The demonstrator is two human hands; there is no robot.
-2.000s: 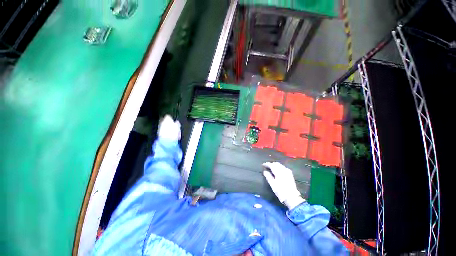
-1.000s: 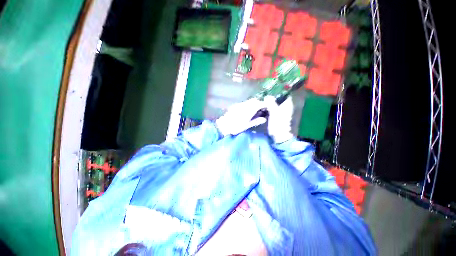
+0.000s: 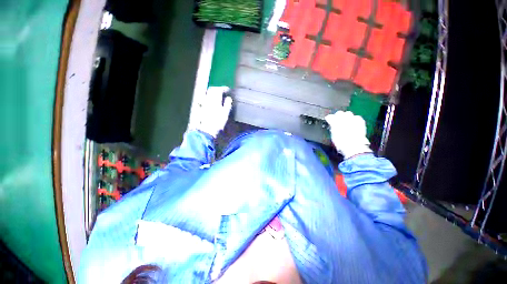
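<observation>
My left hand (image 3: 213, 111), in a white glove, is over the left edge of the work pad, thumb apart from the fingers, with nothing visible in it. My right hand (image 3: 349, 133), also white-gloved, is at the pad's right front. A small dark strip-like piece (image 3: 314, 120) lies at its fingertips; whether they grip it is unclear. The grey work pad (image 3: 272, 97) lies between the hands. Beyond it, one green circuit board (image 3: 282, 49) sits at the left edge of the red-orange tray (image 3: 333, 47), whose other visible cells show no boards.
A black bin (image 3: 228, 25) of thin green strips is at the top, cut off by the frame. Wire shelving (image 3: 436, 94) stands close on the right. A long green bench (image 3: 28, 127) is far left. Another red-orange tray with green boards (image 3: 119, 163) shows low at left.
The green board piece held between both hands a second ago is no longer seen there. My hands have moved apart, left and right. The view has shifted, with the tray now larger.
</observation>
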